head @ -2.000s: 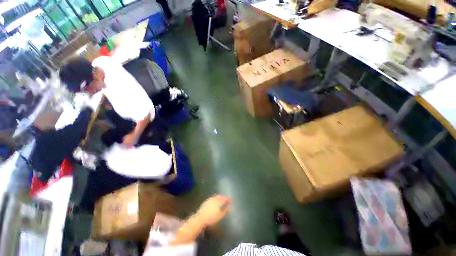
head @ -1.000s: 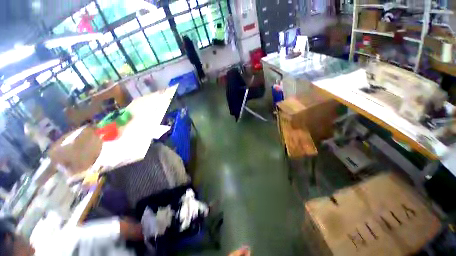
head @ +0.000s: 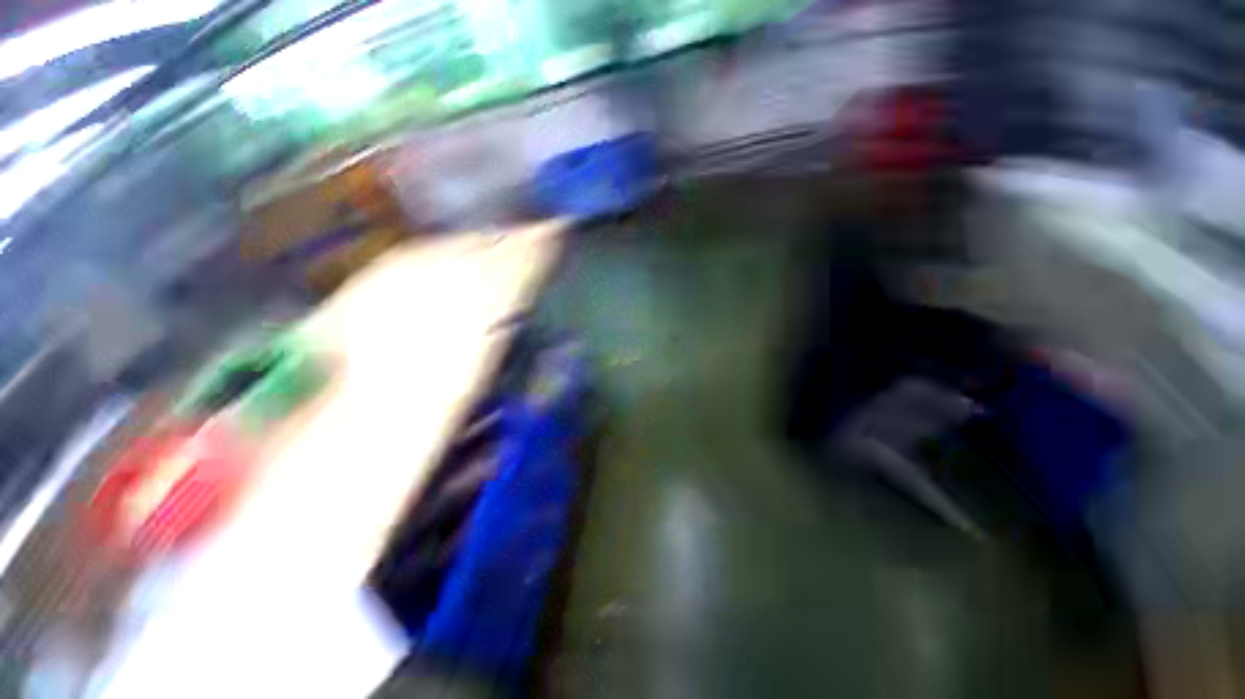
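Observation:
Neither of my hands is in the picture, and the whole view is strongly blurred. Nearest in front, on the left, is a long pale table (head: pixel 396 369). A red container or bundle (head: pixel 171 485) and a green one (head: pixel 266 376) lie along its left side. A blue bin (head: pixel 505 533) stands against the table's right side, with something dark in it that I cannot make out.
A green floor aisle (head: pixel 696 546) runs ahead. A dark rack or chair with dark cloth (head: pixel 874 355) stands right of it, beside another blue thing (head: pixel 1065 437). A pale table (head: pixel 1120 232) is at the right. A blue object (head: pixel 597 178) lies at the far wall.
The view has moved forward along the aisle, past the seated person, sewing machine and cardboard boxes. The pale table and dark rack look nearer. The hand seen at the bottom edge has left the picture.

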